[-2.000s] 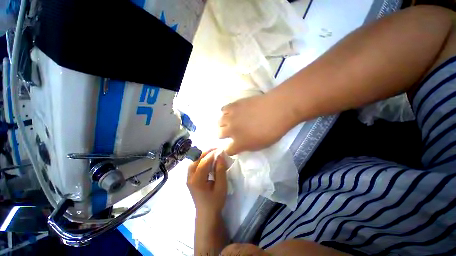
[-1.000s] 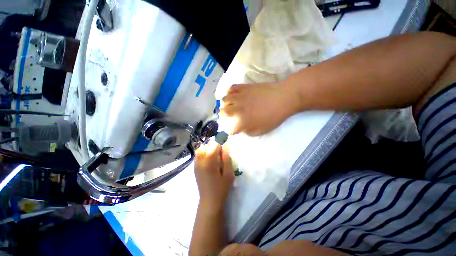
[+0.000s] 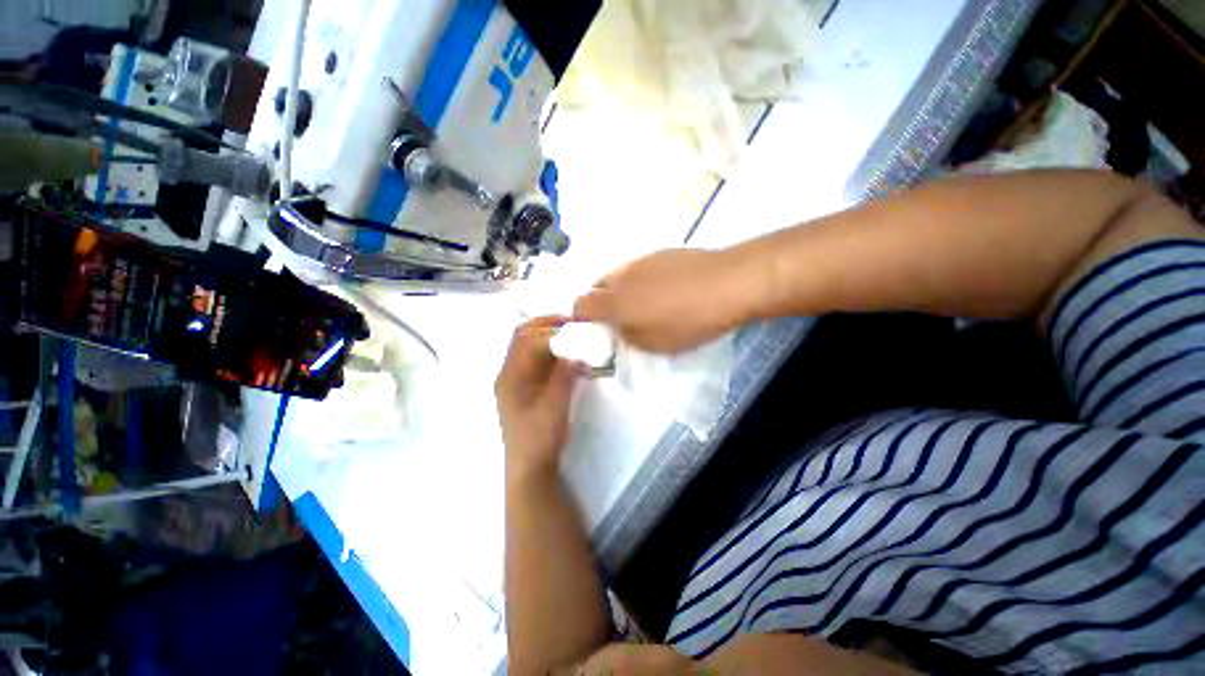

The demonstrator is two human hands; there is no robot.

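Note:
A small white fabric piece [image 3: 583, 346] is bunched at the fingertips, washed out by the lamp. My left hand [image 3: 534, 383] comes from the bottom and pinches it. My right hand [image 3: 661, 301] comes from the right, its fingers closed on the same fabric beside my left fingertips. A thin, sheer part [image 3: 694, 383] spreads from under my right hand towards the table's front edge. Both hands are on the wearer's side of the sewing machine head [image 3: 456, 119], clear of the needle area. The needle itself cannot be made out.
A cream fabric pile [image 3: 687, 79] lies beyond the needle area. Pale pieces [image 3: 370, 403] lie left of the machine, near a dark phone with red-orange writing [image 3: 198, 317]. A curved metal arm [image 3: 357, 264] crosses before the head. The grey ruler-marked edge [image 3: 912, 132] borders the wearer's lap.
Both hands have drawn back from the needle area and come together, with the white piece now showing between them. The view has shifted, bringing the phone and pale pieces into sight.

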